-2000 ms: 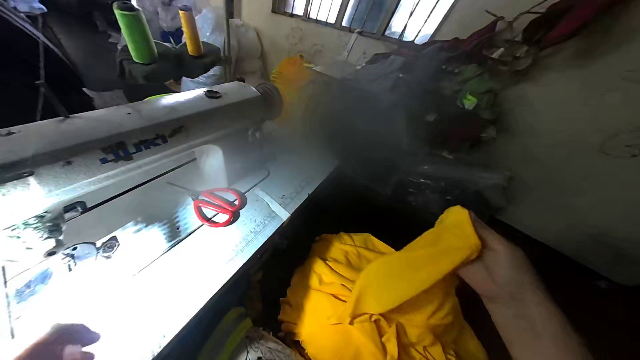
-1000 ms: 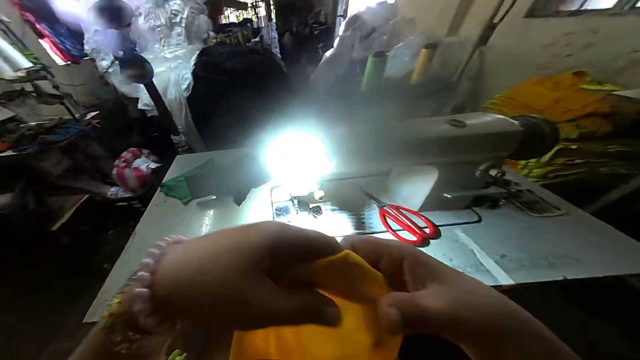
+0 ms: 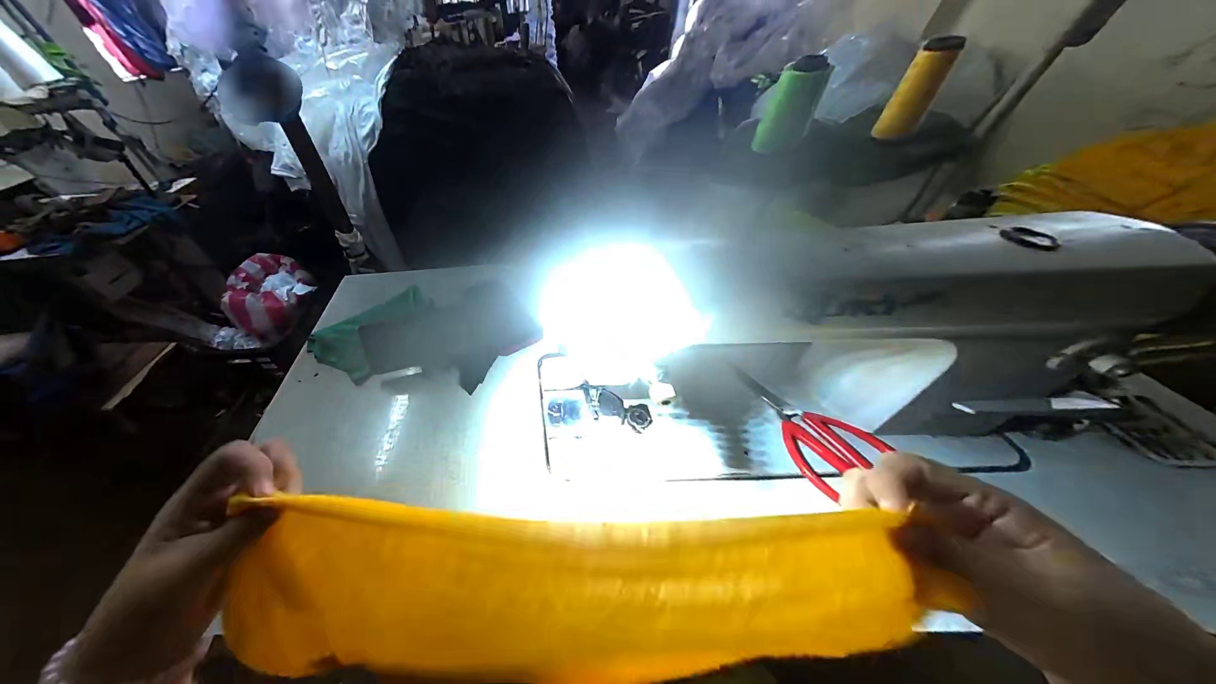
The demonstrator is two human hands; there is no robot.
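A strip of yellow knit fabric (image 3: pixel 570 589) stretches between my two hands above the front edge of the sewing table. My left hand (image 3: pixel 214 513) pinches its upper left corner, and my right hand (image 3: pixel 950 532) grips its right end. Just beyond my right hand, red-handled scissors (image 3: pixel 822 442) lie with their blades pointing to the back left. Behind the cloth stands an industrial sewing machine (image 3: pixel 1007 275); the glare of its lamp (image 3: pixel 622 299) hides the needle area. Part of the fabric's lower side runs out of view.
Green and dark fabric scraps (image 3: pixel 351 337) lie on the table's back left. Green (image 3: pixel 790 104) and yellow (image 3: pixel 919 87) thread cones stand behind the machine. Orange-yellow cloth (image 3: pixel 1130 176) is piled at the right. A red-and-white bundle (image 3: pixel 266 294) sits left of the table.
My hands, close together on the yellow fabric a second ago, have moved apart and the cloth is spread between them. Two seconds ago only my right hand held it. The view has swung left since then.
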